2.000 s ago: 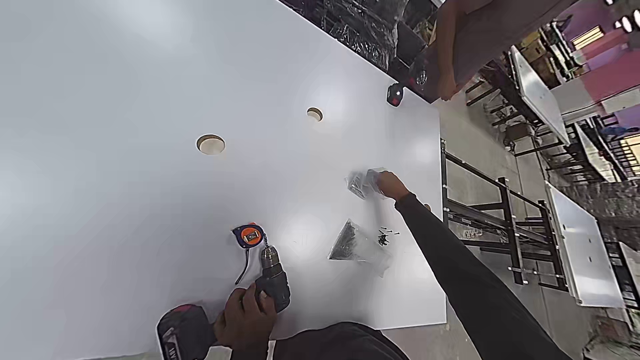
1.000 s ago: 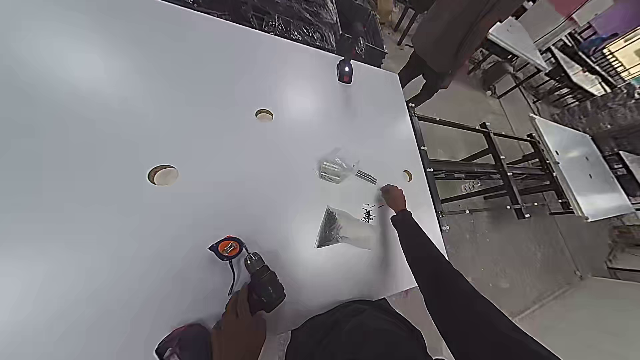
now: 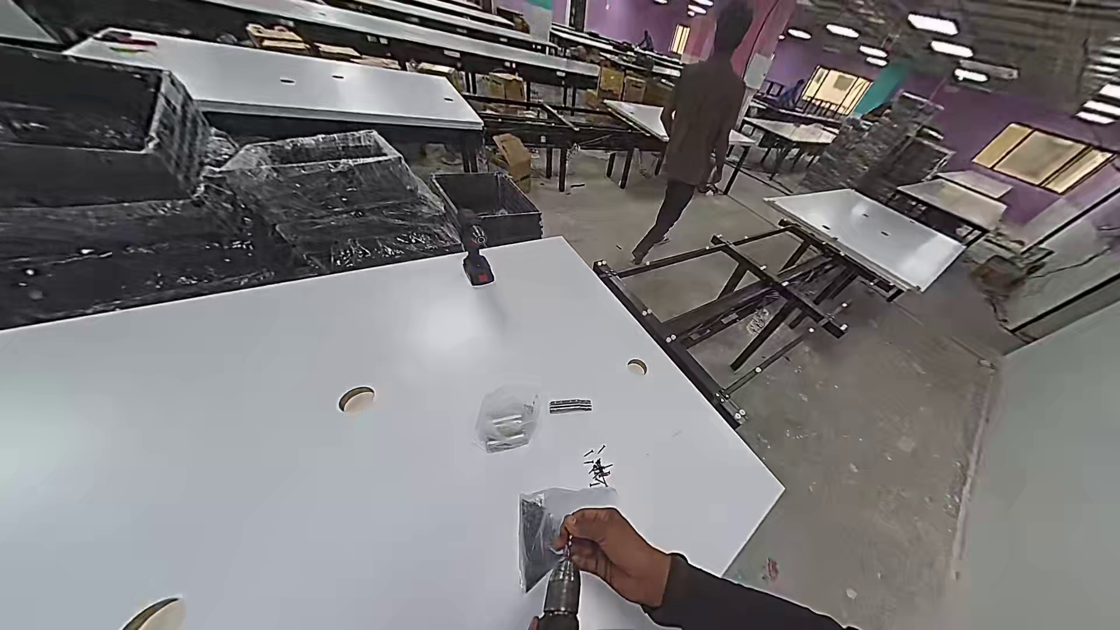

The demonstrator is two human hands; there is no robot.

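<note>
My right hand (image 3: 617,553) pinches a small thing, too small to name surely, at the tip of a cordless drill (image 3: 562,595). Of my left hand (image 3: 535,623) only a fingertip shows at the bottom edge, against the drill's body; the rest is out of view. Just behind my right hand lies a clear plastic bag of dark screws (image 3: 535,534). Loose black screws (image 3: 598,468) are scattered beyond it on the white tabletop (image 3: 420,490). Farther off lie a clear bag with metal pieces (image 3: 509,418) and several short strips (image 3: 570,406) side by side.
A second cordless drill (image 3: 478,262) stands near the tabletop's far edge. Round holes (image 3: 357,400) pierce the board. Plastic-wrapped black crates (image 3: 332,197) stand beyond it, and a black metal frame (image 3: 700,332) adjoins the right edge. A person (image 3: 700,131) walks in the aisle behind.
My right hand has moved from beside the loose screws to the drill's tip. The strips now lie outside the bag. The other person has walked farther off. The view has tilted up strongly.
</note>
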